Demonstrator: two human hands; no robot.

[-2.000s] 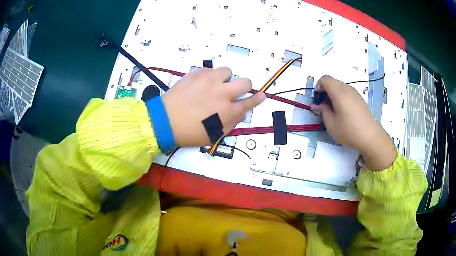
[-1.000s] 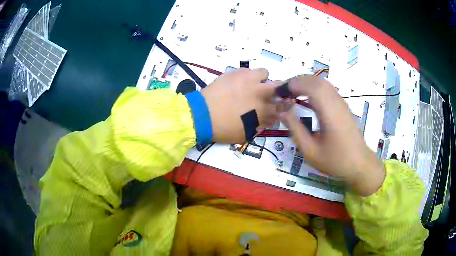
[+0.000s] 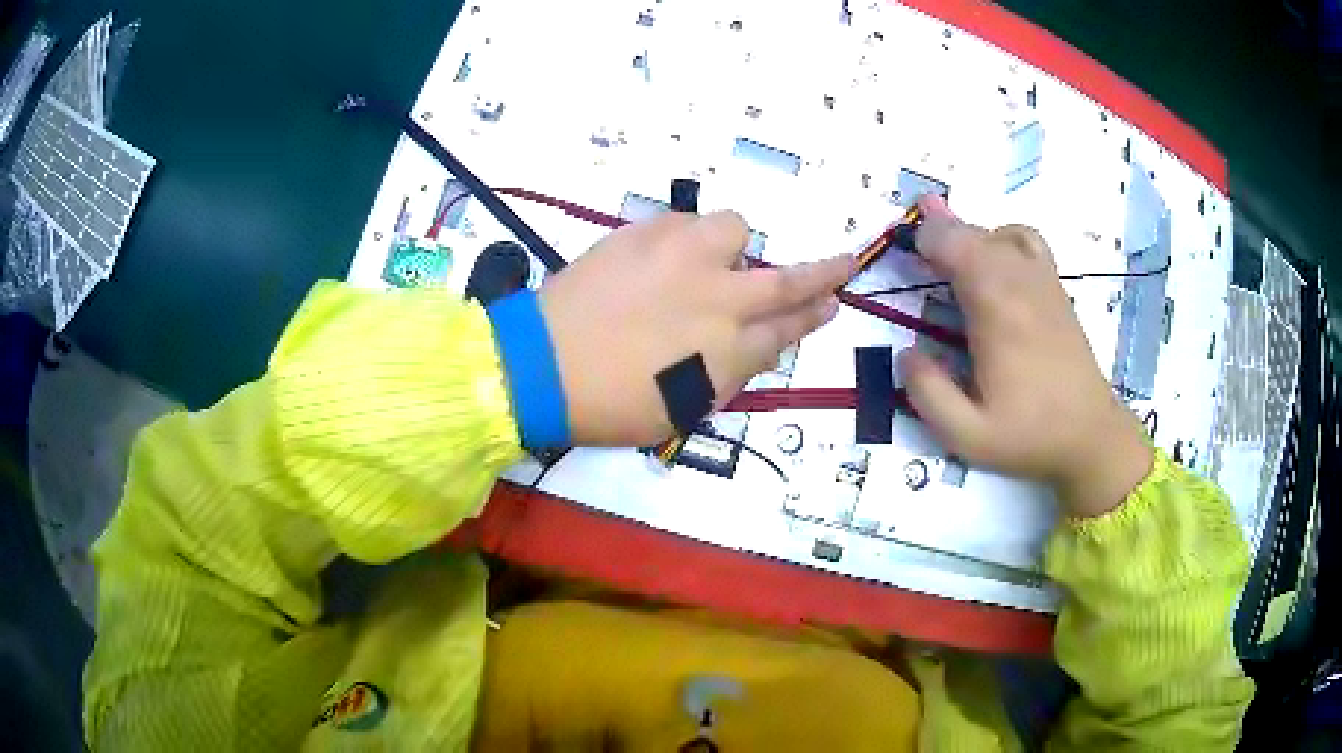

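My left hand [image 3: 670,331] lies flat over the wires on the white chassis back plate [image 3: 574,118], fingertips on the multicolour cable [image 3: 879,250]. A black tape piece [image 3: 684,393] is stuck on the back of this hand. My right hand [image 3: 1023,346] has its index fingertip at the cable's upper end, touching a small dark piece [image 3: 904,236], perhaps tape. Its thumb is apart, lower down. A red wire harness [image 3: 795,399] runs under another black tape piece [image 3: 874,394]. What lies under my left palm is hidden.
A black sleeved cable [image 3: 471,180] crosses the plate's left edge onto the green bench [image 3: 250,191]. A green circuit board [image 3: 418,265] and black speaker [image 3: 499,271] are nearby. A thin black wire [image 3: 1089,277] lies at right. A red-orange border [image 3: 736,581] edges the plate. Gridded sheets [image 3: 81,184] lie left.
My right hand moved left over the red wires, then back right and up to the multicolour cable's upper end. My left hand stays over the wires. The view has shifted slightly.
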